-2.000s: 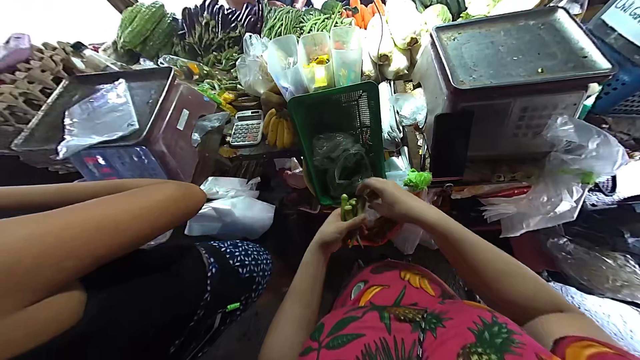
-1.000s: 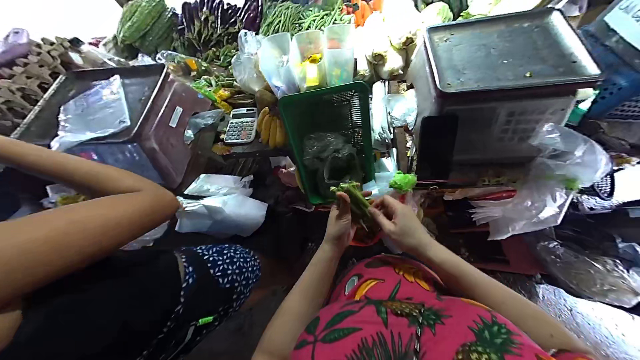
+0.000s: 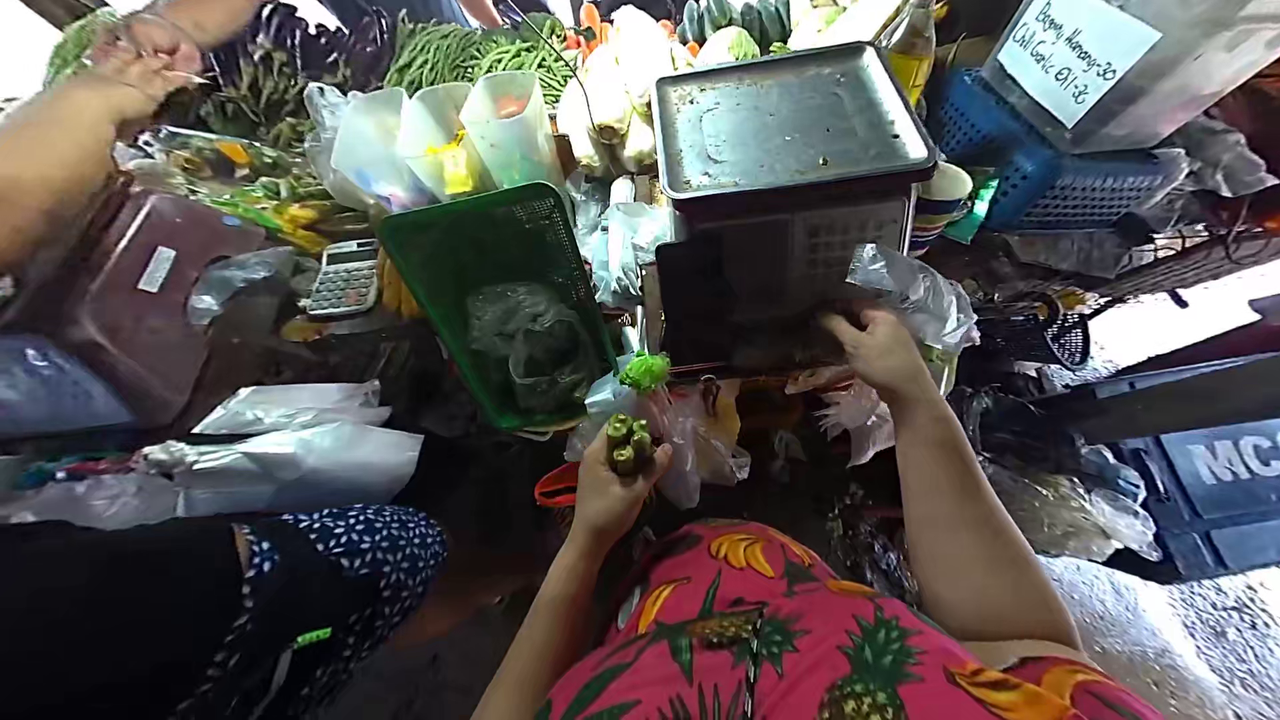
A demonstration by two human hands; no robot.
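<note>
My left hand [image 3: 610, 490] holds a small bundle of green vegetable pods or stalks [image 3: 628, 445] upright, their cut ends facing up, just below the green plastic basket [image 3: 440, 300]. The basket has a dark plastic bag [image 3: 535, 340] in it. My right hand [image 3: 880, 350] is stretched out to the front lower edge of the weighing scale [image 3: 800, 225], beside a clear plastic bag [image 3: 915, 300]. Its fingertips are blurred and dark, and nothing shows plainly in them. A bright green tied bunch or bag [image 3: 643, 371] lies between the basket and the scale.
A metal tray [image 3: 790, 120] tops the scale. Left of the basket are a calculator [image 3: 344, 278] and white plastic bags [image 3: 300, 465]. Behind stand clear plastic containers [image 3: 430, 135] and heaped vegetables. A blue basket [image 3: 1060, 180] is at the right. Another person's hand [image 3: 140, 70] is at upper left, and a seated person is beside me.
My right hand has left the green bundle and moved right to the scale's front. My left hand keeps the bundle. The view has shifted right.
</note>
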